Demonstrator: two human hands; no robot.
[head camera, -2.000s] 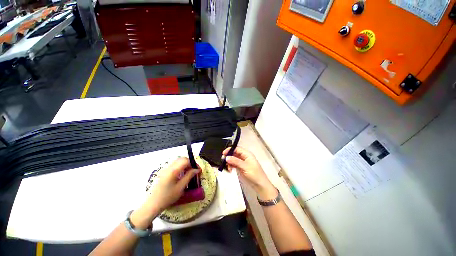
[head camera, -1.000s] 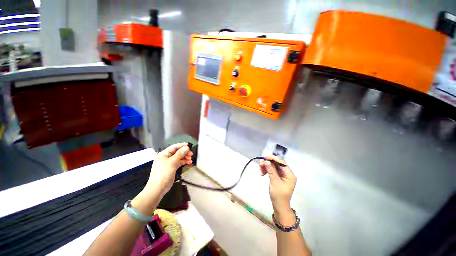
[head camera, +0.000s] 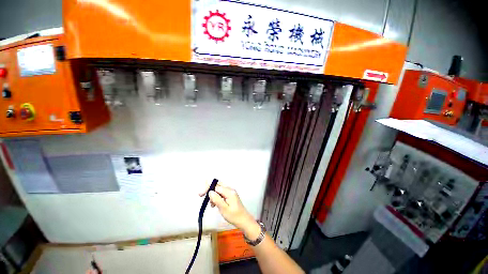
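Note:
A thin black strap (head camera: 200, 227) hangs from my right hand (head camera: 222, 200) and runs down out of the bottom edge. My right thumb and fingers pinch it near its upper end, in front of the white machine panel. Only the fingertips of my left hand (head camera: 92, 271) show at the bottom left edge, with a small dark strap end between them. The rest of my left hand and the strap's middle are out of the picture.
Silver clips (head camera: 227, 88) hang in a row under the orange beam (head camera: 131, 32). Dark reddish straps (head camera: 291, 160) hang at the right. An orange control box (head camera: 40, 85) is at the left. A wood-edged tray (head camera: 144, 257) lies low against the machine. Another machine (head camera: 428, 182) stands at the far right.
The view has swung right from the table to the clip row. The magenta box and strap bundle have left view. My left hand has dropped to the bottom edge; my right still holds the strap.

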